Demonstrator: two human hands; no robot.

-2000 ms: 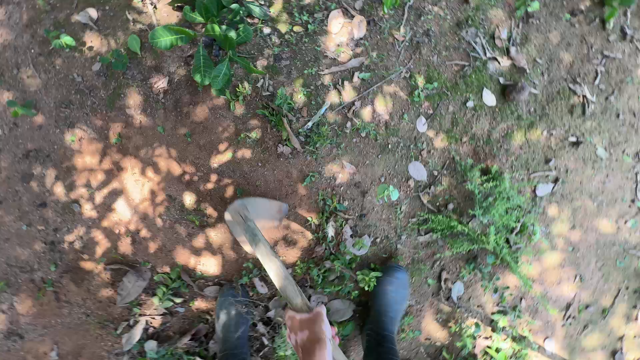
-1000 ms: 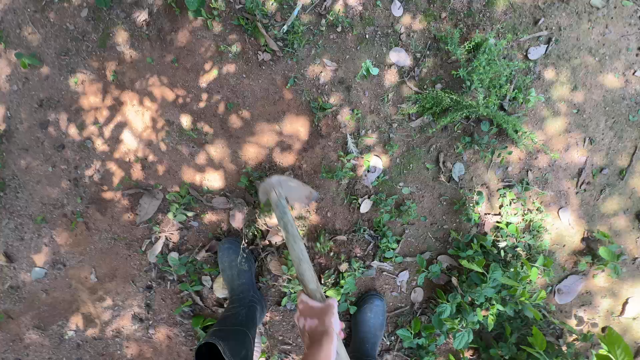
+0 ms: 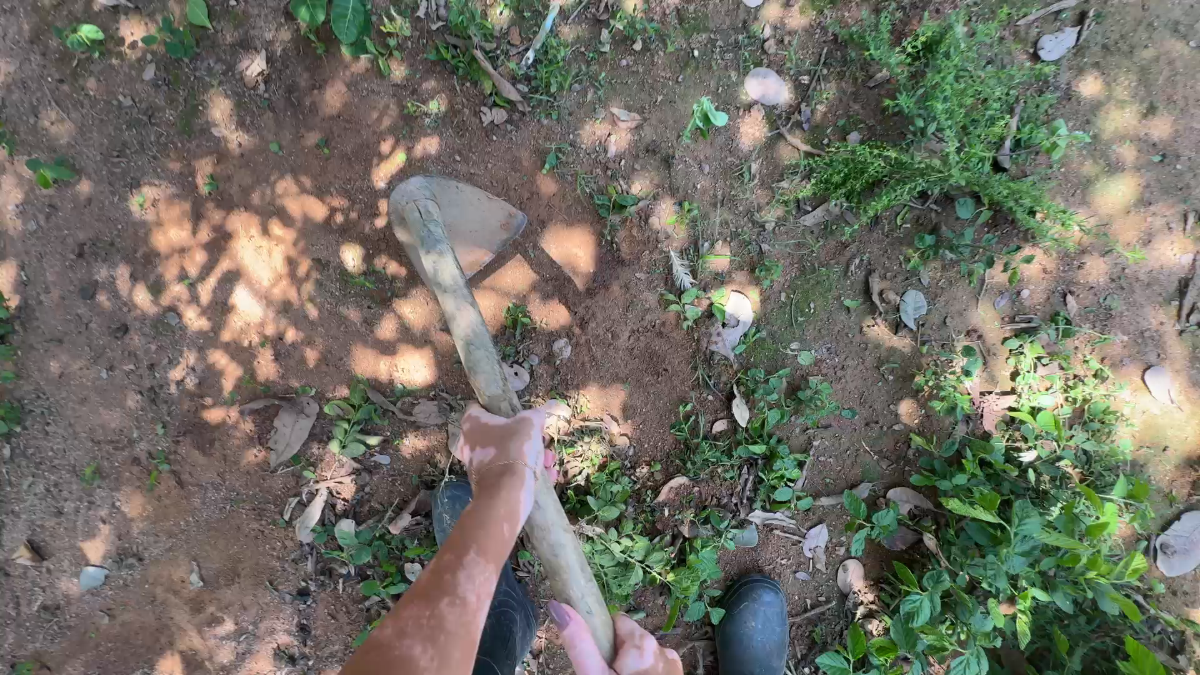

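A hoe with a broad metal blade [image 3: 478,220] and a long wooden handle [image 3: 469,328] runs from the upper left of centre down to the bottom edge. My left hand [image 3: 506,445] is closed around the middle of the handle, the forearm coming up from the bottom. Lower down, my right hand [image 3: 614,647] grips the handle near the bottom edge, partly cut off by the frame. The blade casts a shadow on the reddish soil beside it; whether it touches the ground I cannot tell.
Two dark rubber boots, one partly behind my left forearm and the other [image 3: 752,626] right of the handle, stand on the soil. Leafy weeds [image 3: 1012,534] grow at the lower right, a feathery green plant [image 3: 947,141] at the upper right. Dry leaves [image 3: 292,429] lie scattered about.
The hoe blade has moved up and left, away from the boots, since a second ago. Both hands now show on the handle, where one showed before.
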